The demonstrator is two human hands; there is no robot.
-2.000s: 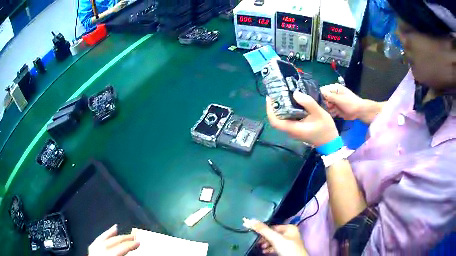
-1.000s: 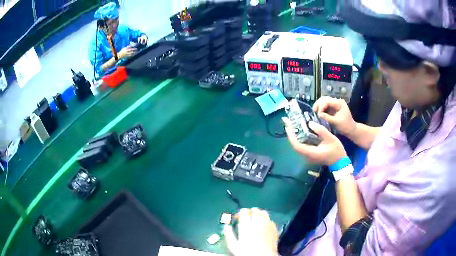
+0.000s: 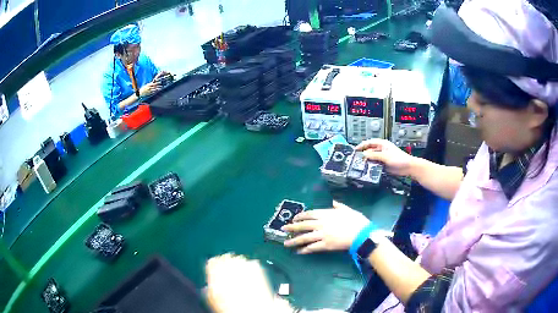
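One of my hands, which looks like my right hand (image 3: 235, 284), is at the bottom centre. It is blurred and cut off by the lower edge, and I cannot tell whether it holds anything. My left hand is out of the picture. A small white card-like piece (image 3: 283, 288) lies just right of the hand. An open camera-type unit (image 3: 285, 215) lies ahead on the green mat, its ringed half showing. A coworker's hand covers its other half. A second open unit (image 3: 340, 160) lies farther back under the coworker's other hand.
A black tray (image 3: 153, 287) is at the lower left. Dark units (image 3: 166, 191) and black blocks (image 3: 122, 200) lie along the light green line. Power supplies (image 3: 367, 110) and stacked trays (image 3: 257, 85) stand behind. A coworker (image 3: 489, 226) leans in at the right; another (image 3: 131, 73) sits far left.
My hand has moved left from beside the small white pieces. The coworker has lowered the held unit to the mat and put a hand on the nearer unit. The white sheet has left view.
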